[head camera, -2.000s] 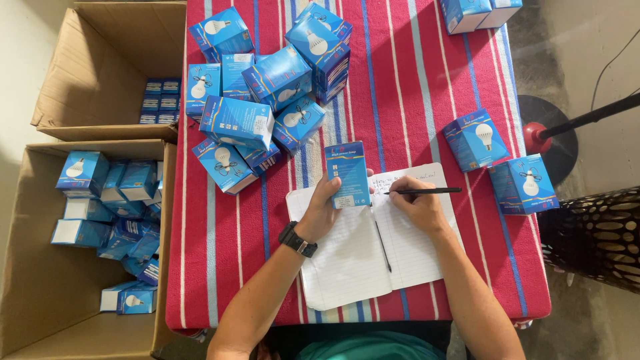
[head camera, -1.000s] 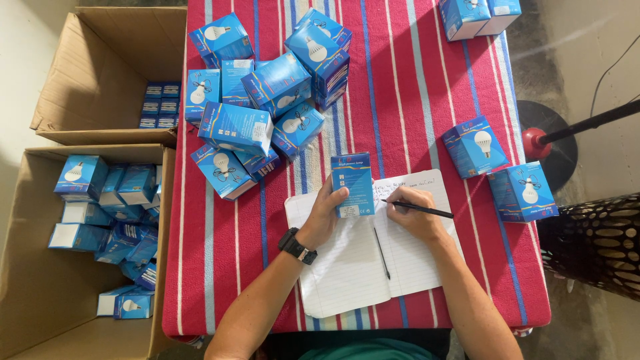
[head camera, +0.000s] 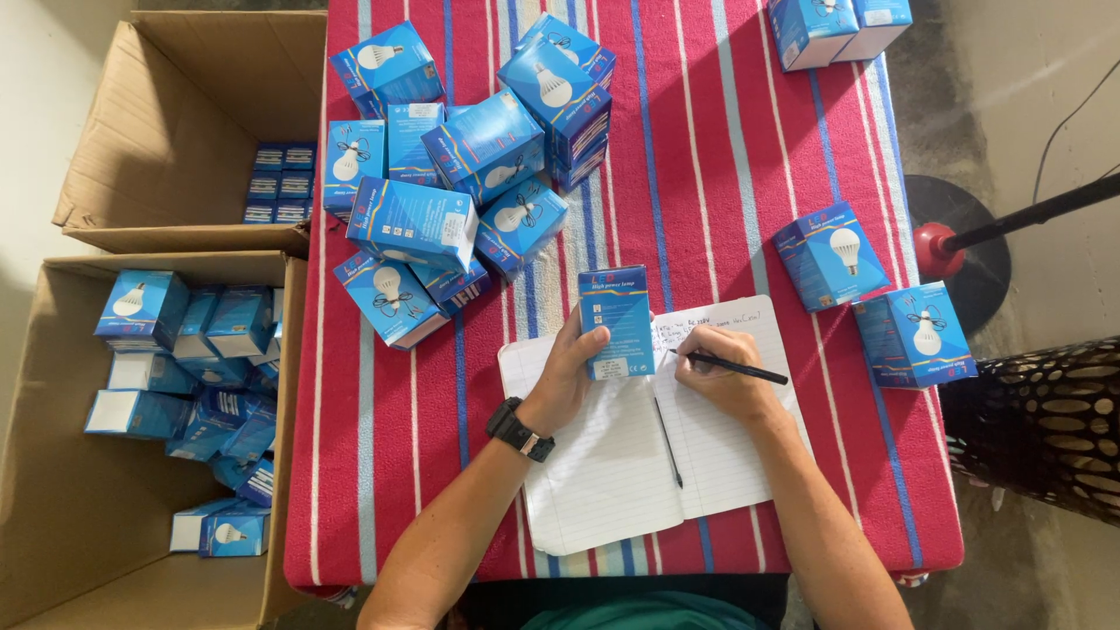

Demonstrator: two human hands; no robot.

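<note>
My left hand (head camera: 564, 376), with a black watch (head camera: 520, 430) on its wrist, holds a blue LED lamp box (head camera: 617, 324) upright over the left page and middle of an open lined notebook (head camera: 604, 490). In my right hand (head camera: 722, 372) is a black pen (head camera: 739, 367), its tip at the handwritten lines high on the right page. A second thin dark pen (head camera: 668, 443) lies along the notebook's fold. My right palm side rests on the page.
Several blue lamp boxes (head camera: 411, 225) are piled at the table's upper left; more stand at the right edge (head camera: 914, 335) and upper right (head camera: 809, 35). Two open cardboard cartons (head camera: 293, 367) (head camera: 188, 122) holding boxes adjoin the striped cloth (head camera: 385, 542). A black-and-red stand (head camera: 938, 251) is beyond the right edge.
The pen in my right hand has shifted slightly over the upper right page. My left hand still holds the lamp box in nearly the same place.
</note>
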